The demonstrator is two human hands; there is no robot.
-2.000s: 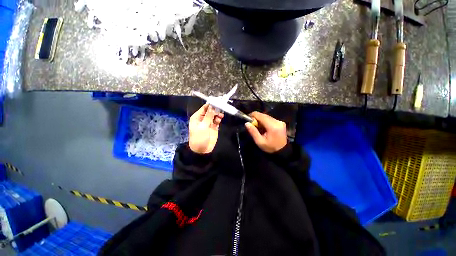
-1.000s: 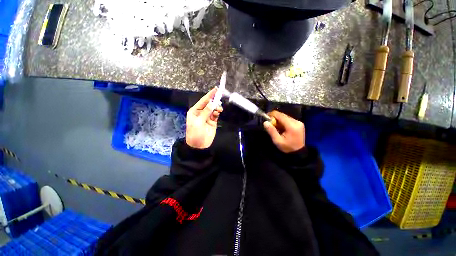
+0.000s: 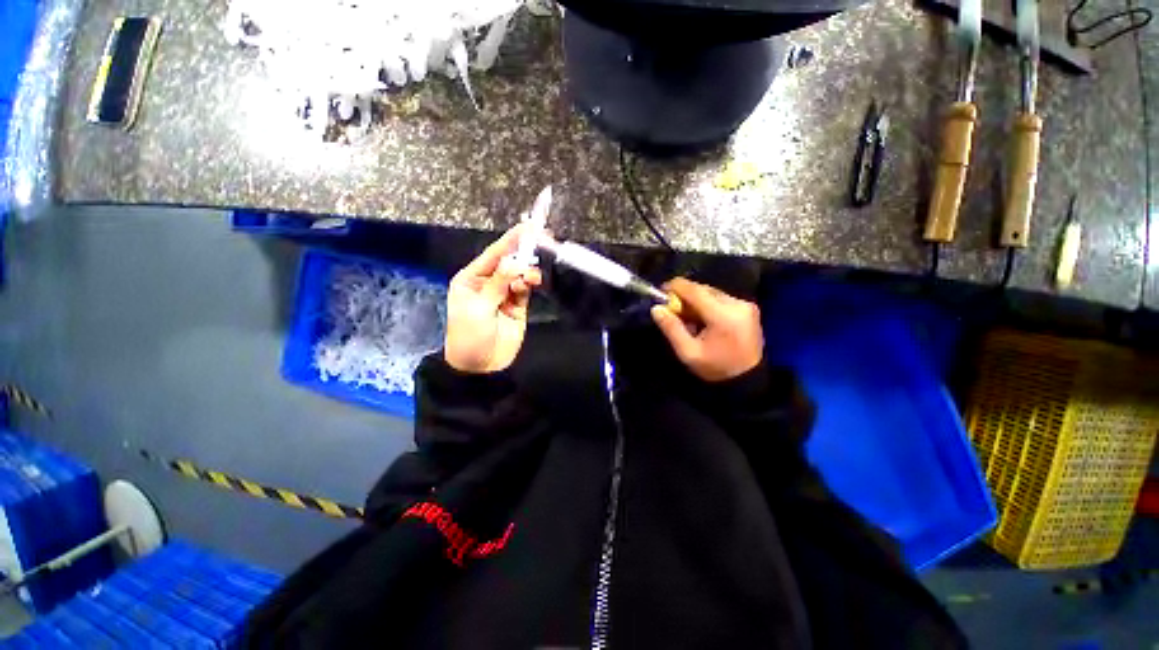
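Note:
My left hand (image 3: 486, 311) holds a small white moulded plastic part (image 3: 534, 230) upright between thumb and fingers, in front of the bench edge. My right hand (image 3: 716, 333) grips a tool with a long silver-white shaft (image 3: 597, 265) and a yellowish handle, mostly hidden in my fingers. The shaft points up and left, and its tip meets or nearly meets the white part; contact cannot be told for sure.
The speckled bench (image 3: 420, 175) bears a white pile of parts (image 3: 369, 51), a phone (image 3: 125, 72), a black drum (image 3: 674, 83), black snips (image 3: 869, 155) and two wooden-handled irons (image 3: 951, 172). Below are a blue bin of white pieces (image 3: 381, 328), a blue tub (image 3: 890, 432) and a yellow crate (image 3: 1074, 444).
The white part has turned from a slanting pose to upright. Both hands moved right, then my left hand moved back left. The tool stays in my right hand.

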